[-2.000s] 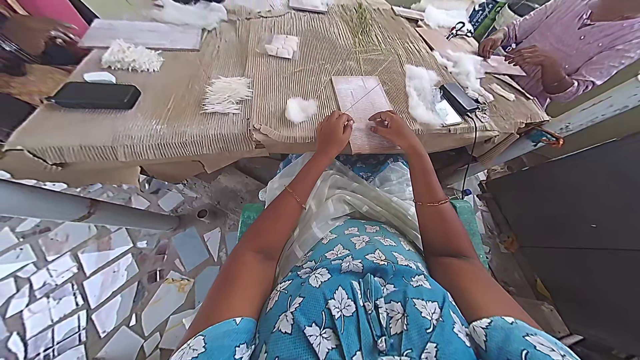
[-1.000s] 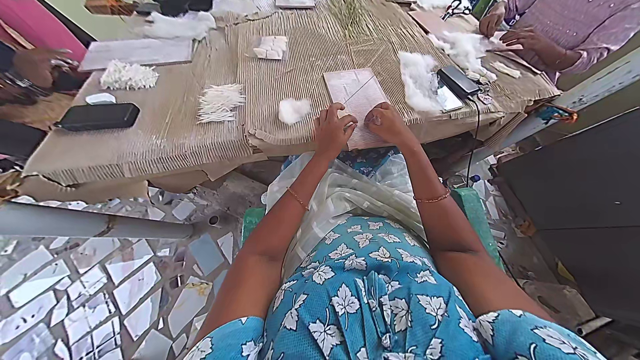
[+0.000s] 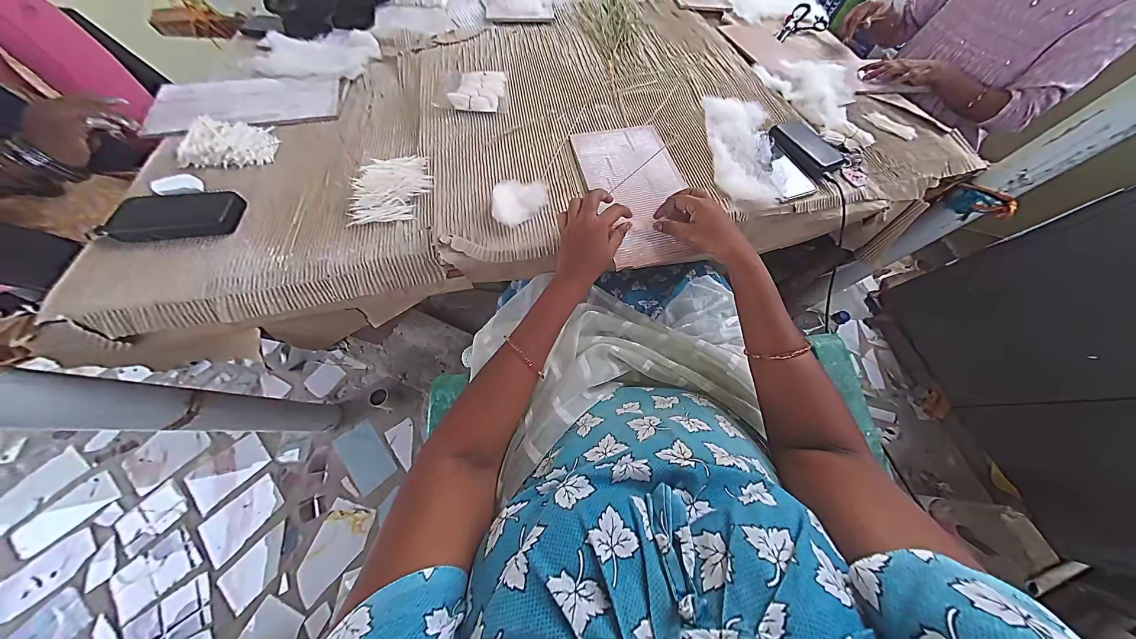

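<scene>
A pale rectangular board lies at the near edge of the table, with a thin stick or stalk slanting across it. On its left near side rests my left hand, fingers curled; my right hand is bent over its right side. Whether either hand pinches something thin is too small to tell. A small tuft of cotton sits left of the board, and a pile of thin white cotton wicks is farther left. To the right is a larger sheet of cotton wool. Dry grass stalks lie beyond the board.
Corrugated cardboard covers the table. A black case lies at left, a black device with a cable at right. Scissors lie far right, near another person's hands. Another person's hand is at left.
My left hand's fingers have shifted slightly over the near part of the board. The hand of the person at left has come further into view.
</scene>
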